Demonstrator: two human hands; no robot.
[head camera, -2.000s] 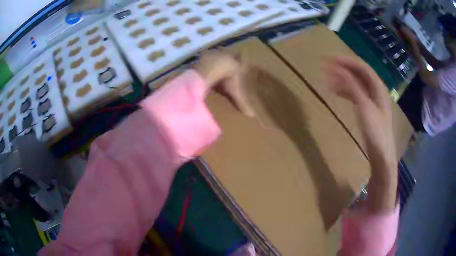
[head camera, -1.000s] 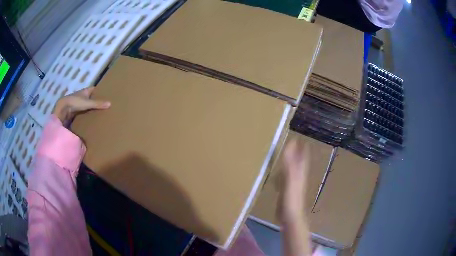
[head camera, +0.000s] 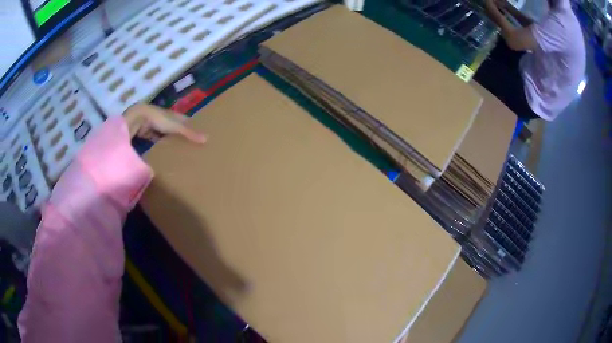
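A large brown cardboard sheet (head camera: 295, 208) with a thin white edge beneath it, probably foam, fills the middle of the view, tilted. My left hand (head camera: 164, 127) grips its far left edge, thumb on top, fingers hidden underneath. A tiny pinkish bit, perhaps a fingertip of my right hand (head camera: 404, 337), shows at its near right edge, by the picture's bottom. The rest of my right hand is out of view or hidden.
Cardboard-topped stack (head camera: 382, 80) behind, another (head camera: 493, 137) beyond it. Clear blister trays (head camera: 513, 211) at right, cardboard (head camera: 446, 305) below the held sheet. White foam trays (head camera: 127, 63) at left, monitor (head camera: 57, 15) at top left. A person (head camera: 553, 60) at top right.
The held sheet and the stack behind it now have a wider gap, with green mat showing. My right hand has left the open space at the right. The view has shifted.
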